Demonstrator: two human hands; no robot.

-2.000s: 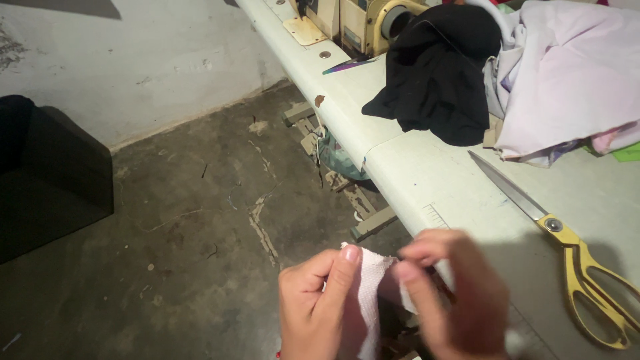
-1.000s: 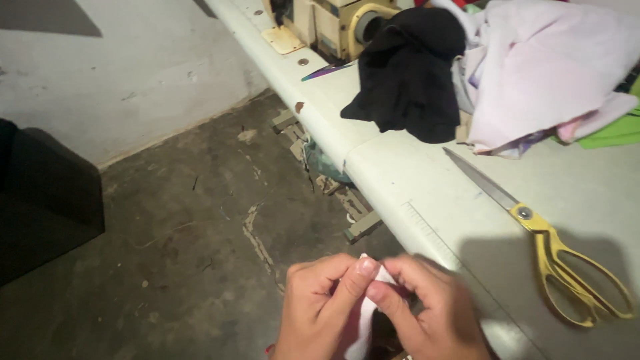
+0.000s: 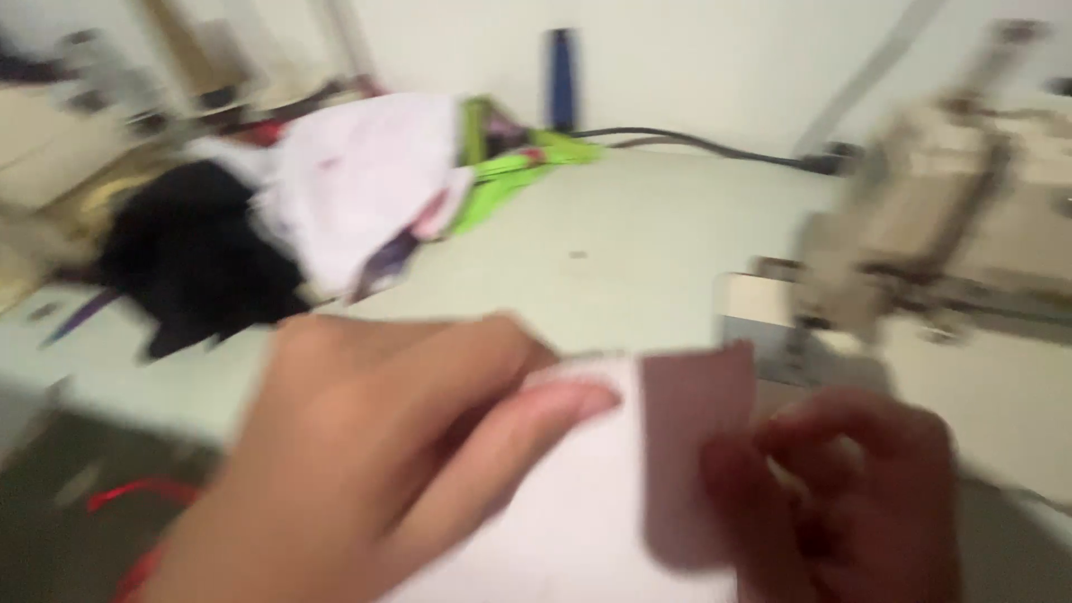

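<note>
A piece of pale pink fabric is stretched between my hands at the bottom centre, blurred by motion. My left hand grips its upper left edge, thumb on top and fingers behind. At its right edge, my right hand pinches the cloth between thumb and fingers. A darker pink part of the fabric shows beside the right fingers. Beyond my left hand, a black cloth lies on the table next to a pale pink-white cloth.
A sewing machine stands at the right, and part of another machine at the far left. Bright green fabric, a dark cable and a blue upright object are at the back of the white table. A red cord shows lower left.
The view has swung right and up, bringing the right-hand sewing machine into sight. The yellow-handled scissors seen before are out of view. My hands, close together a second ago, are now farther apart.
</note>
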